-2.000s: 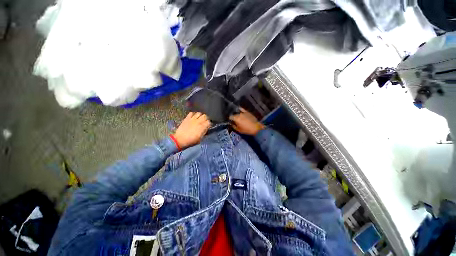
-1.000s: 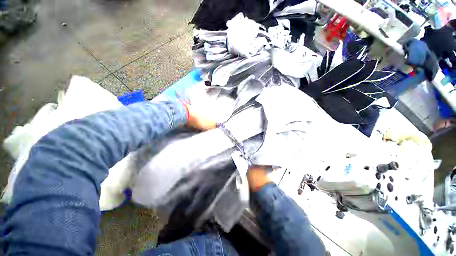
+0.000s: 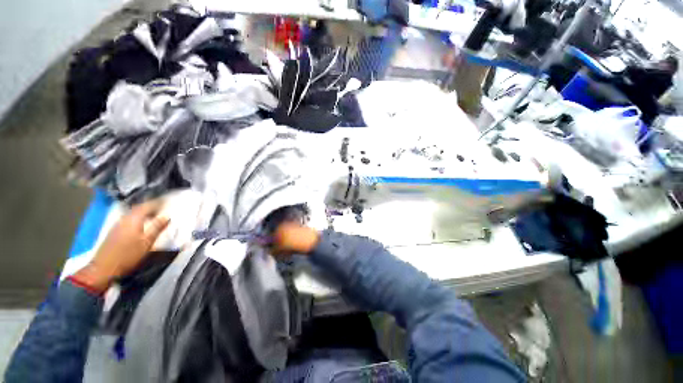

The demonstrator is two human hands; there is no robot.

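Observation:
A bundle of grey and black pieces (image 3: 258, 307) lies across the table's front edge and hangs towards me, gathered at the middle by a narrow tie strip (image 3: 225, 236). My left hand (image 3: 123, 245) is left of the tie strip, over pale pieces, with its fingers apart; it is blurred and I see nothing held in it. My right hand (image 3: 296, 238) is at the strip's right end, closed against the gathered middle, its fingertips partly hidden by fabric.
The sewing machine (image 3: 457, 213) with a blue stripe is to the right on the white table (image 3: 419, 262). More grey bundles (image 3: 150, 112) are at the back left. Black pieces with pale edges (image 3: 311, 101) stand behind. A dark cloth (image 3: 565, 228) lies at the table's right.
The view has turned right and lifted, showing more of the machine and workshop. My left hand has moved off the tie strip to the left. My right hand stays by the tied middle.

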